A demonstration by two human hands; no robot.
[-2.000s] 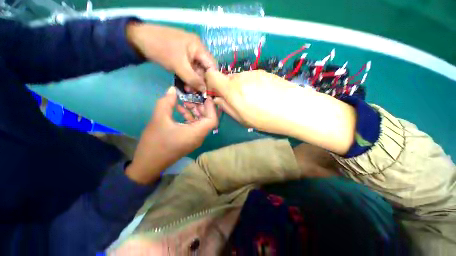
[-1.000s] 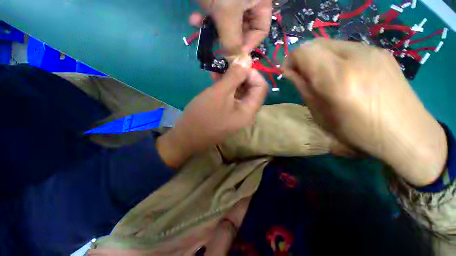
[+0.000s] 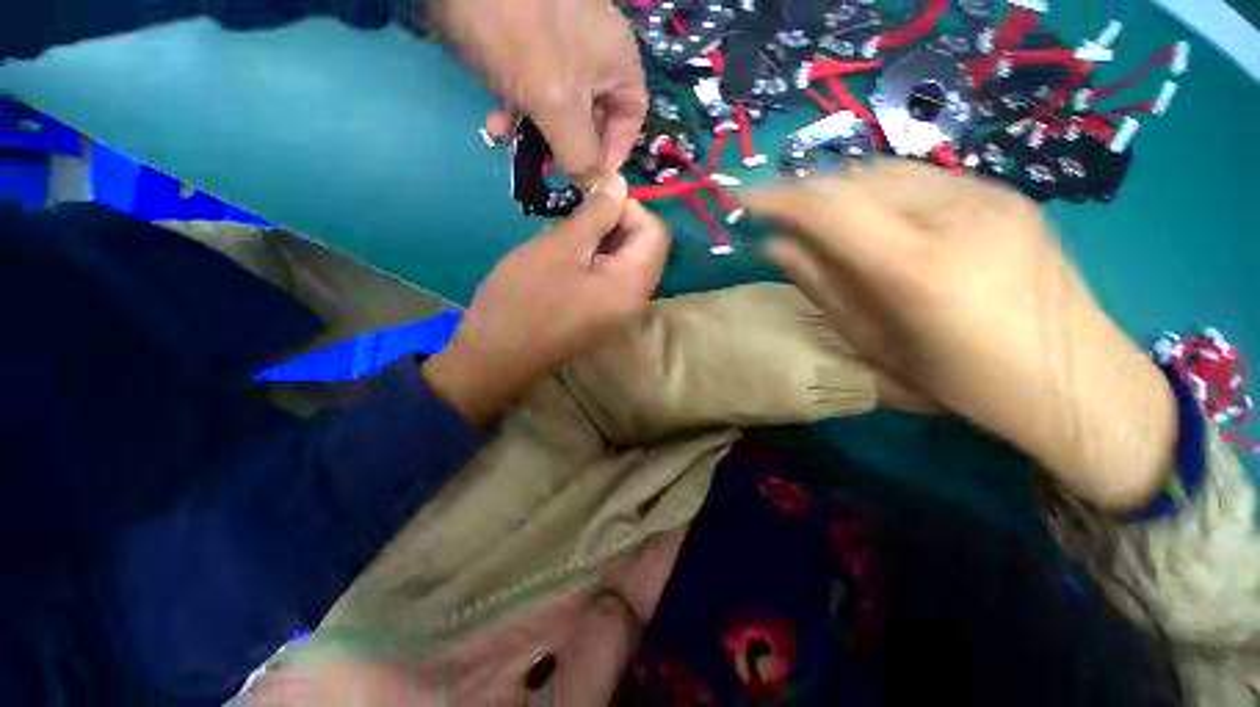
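My right hand (image 3: pixel 953 276) comes from the right in a tan sleeve with a navy cuff, over the pile's near edge. It is blurred, its fingers point left, and anything in them cannot be made out. Of my left hand (image 3: pixel 907 398) only a sliver of skin shows past the tan sleeve, under my right forearm; its fingers are hidden. Black circuit boards (image 3: pixel 1071 169) and red cables with white plugs (image 3: pixel 698 214) lie piled on the green bench (image 3: pixel 318 124). A silver disc with a centre hole (image 3: pixel 919 100) lies among them.
Left of me, another person's hands (image 3: pixel 553 304) in navy sleeves pinch a red cable at a dark board (image 3: pixel 529 173). A small red-and-white cable pile (image 3: pixel 1209 373) lies at the far right. Blue bins (image 3: pixel 366 345) are below the bench edge. A white strip (image 3: pixel 1223 28) crosses the upper right.
My right hand has drawn away to the right from the other person's hands, where it was two seconds ago. The view has shifted closer over the pile, and the clear tray has left the picture.
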